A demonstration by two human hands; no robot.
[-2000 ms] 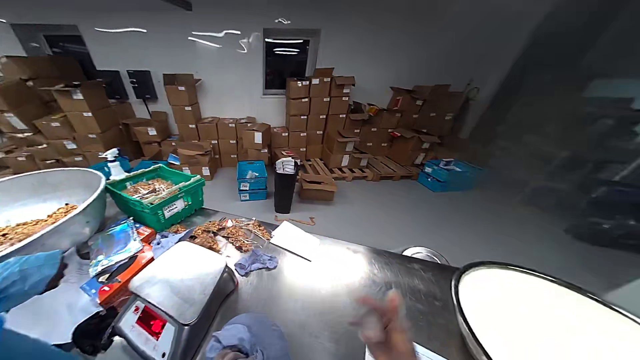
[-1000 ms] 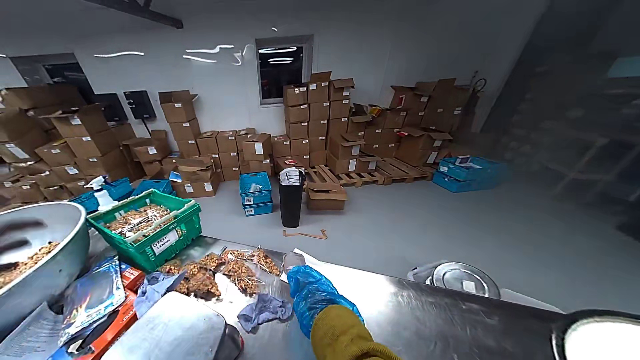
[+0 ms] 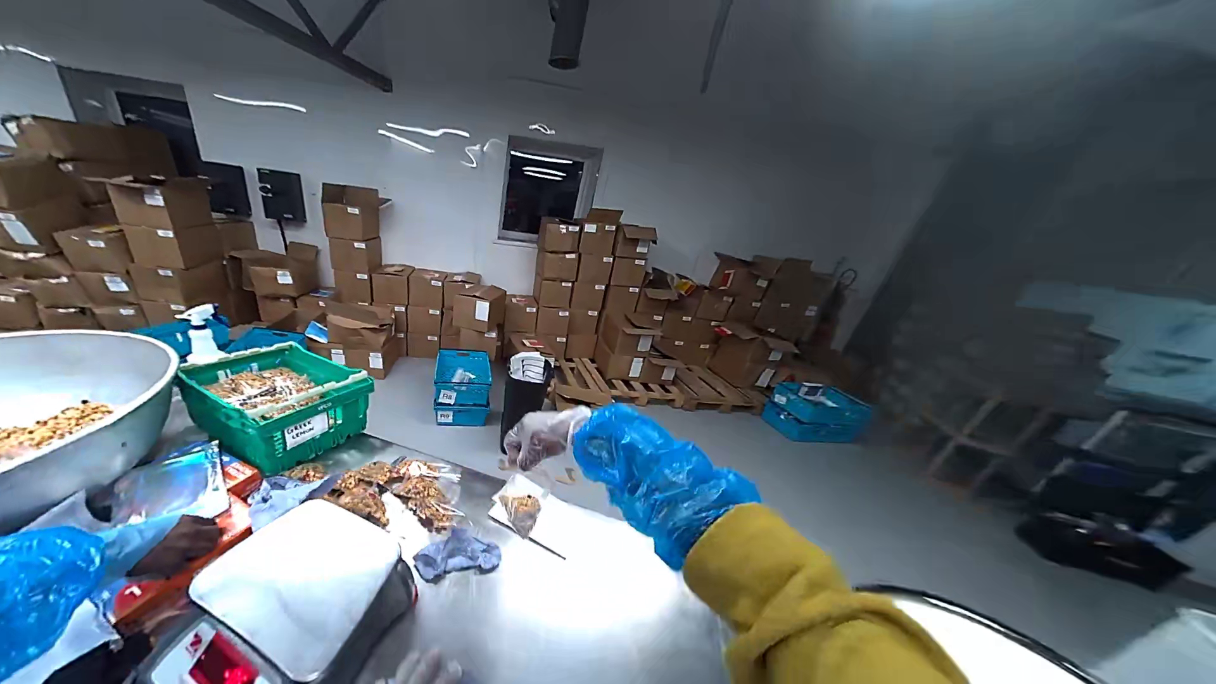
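My right hand, in a clear glove with a blue sleeve cover, is over the far table edge. Its fingers are pinched at the top of a small clear bag of granola, beside a white card. My left hand, also in a clear glove, barely shows at the bottom edge; its grip is hidden. Between the hands lies a crumpled blue-grey cloth. Several filled clear bags sit left of the right hand. A scale with a pale platform and red display stands at the lower left.
A green crate of filled bags and a large metal bowl of granola stand at the left. Another person's blue-covered sleeve shows there. A round container is at the lower right. A black bin stands beyond the steel table.
My right hand has moved from low over the table to beyond the filled bags, and its fingers are now at a small bag. The view has shifted.
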